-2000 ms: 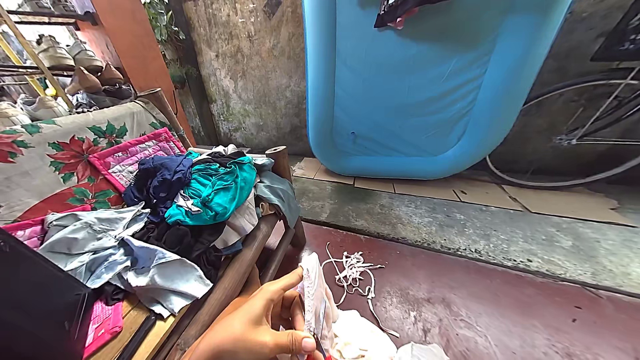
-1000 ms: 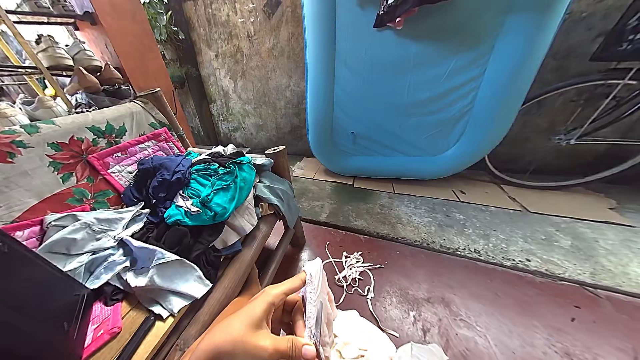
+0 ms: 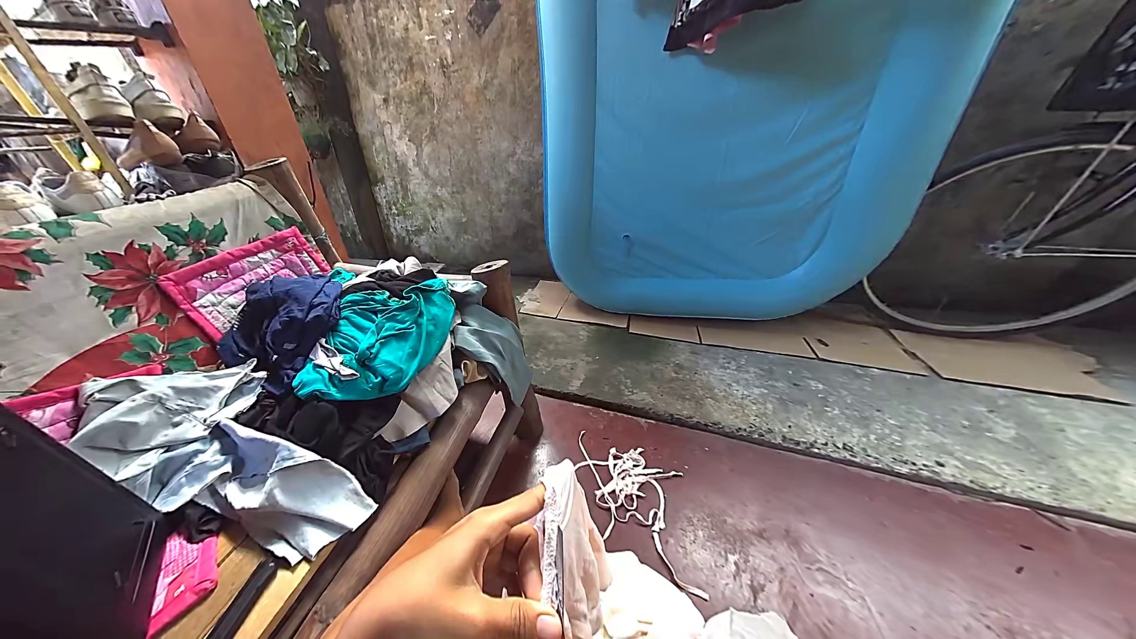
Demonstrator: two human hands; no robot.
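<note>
My left hand [image 3: 470,577] comes up from the bottom edge and pinches the edge of a white cloth [image 3: 577,550] between thumb and fingers. A thin dark strip or blade shows along the cloth's edge; I cannot tell which. More white fabric [image 3: 648,599] spreads below and to the right. Behind the held cloth, a tangle of white cord [image 3: 626,484] lies on the red floor. My right hand is not in view.
A wooden bench [image 3: 444,444] at the left bears a teal garment [image 3: 382,337], a navy garment [image 3: 284,324], a pale blue-grey cloth [image 3: 213,453] and a black object [image 3: 71,541]. A blue inflatable pool [image 3: 728,177] leans on the wall beside a bicycle wheel [image 3: 1012,240].
Two seconds ago, something red showed at my fingertips at the bottom edge; it is no longer visible. My left hand keeps its hold on the white cloth, with only slight movement.
</note>
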